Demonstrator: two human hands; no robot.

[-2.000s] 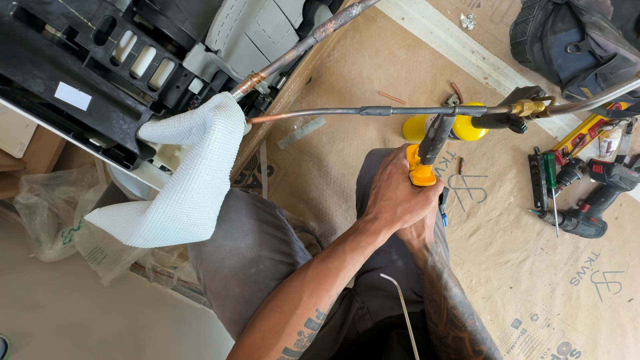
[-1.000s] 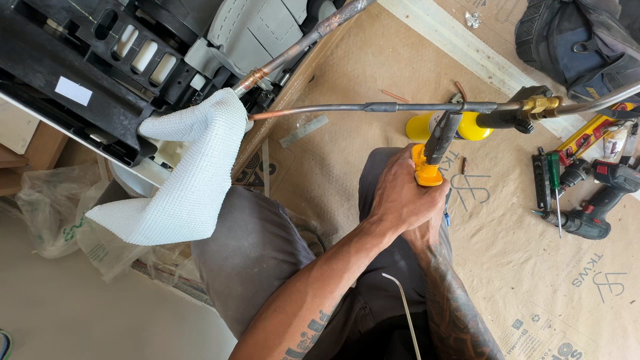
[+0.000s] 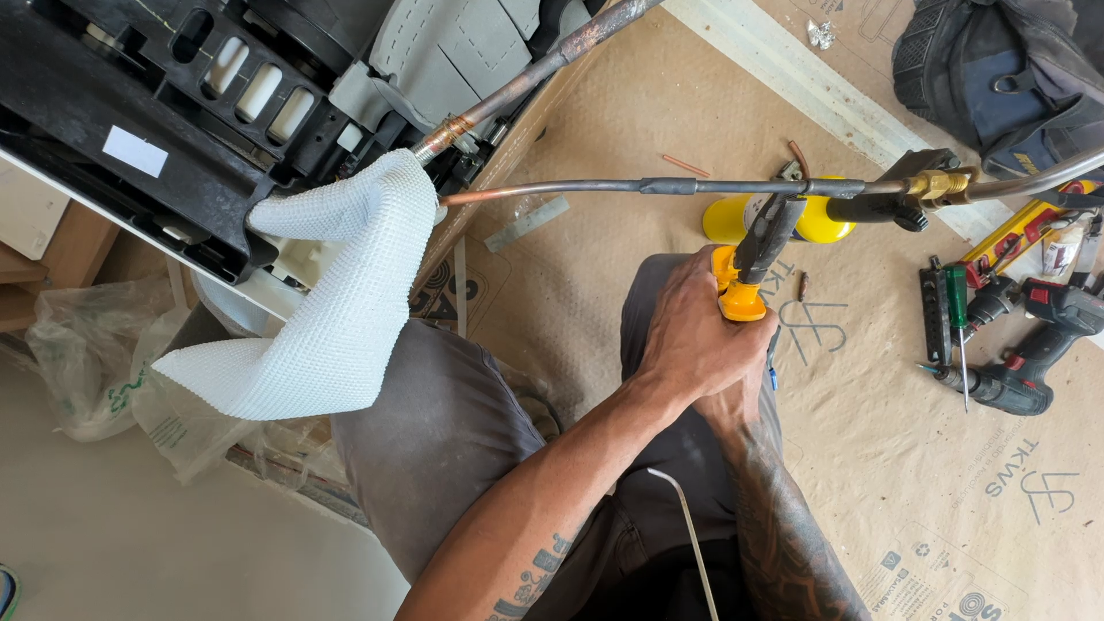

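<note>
My left hand (image 3: 703, 332) is closed round the handles of pliers with yellow-orange grips (image 3: 742, 302) and dark jaws. The jaws meet a thin metal pipe (image 3: 586, 185) running across the view. My right hand (image 3: 733, 398) is closed at the handles from below, its fingers mostly hidden by my left hand. Brass fittings (image 3: 936, 184) sit on the line at the right, beside a black torch head (image 3: 880, 210). A yellow gas cylinder (image 3: 729, 218) lies behind the pliers. White textured cloth (image 3: 354, 319) drapes by the pipe's copper end, against an opened black plastic housing (image 3: 103, 129).
A thicker pipe with a copper-coloured joint (image 3: 448, 131) slants above. Brown protective paper (image 3: 828, 483) covers the floor. At right lie a cordless drill (image 3: 1035, 354), a green-handled screwdriver (image 3: 956, 297), a red and yellow spirit level (image 3: 1005, 241) and a tool bag (image 3: 1000, 95). A bent thin rod (image 3: 690, 526) crosses my lap.
</note>
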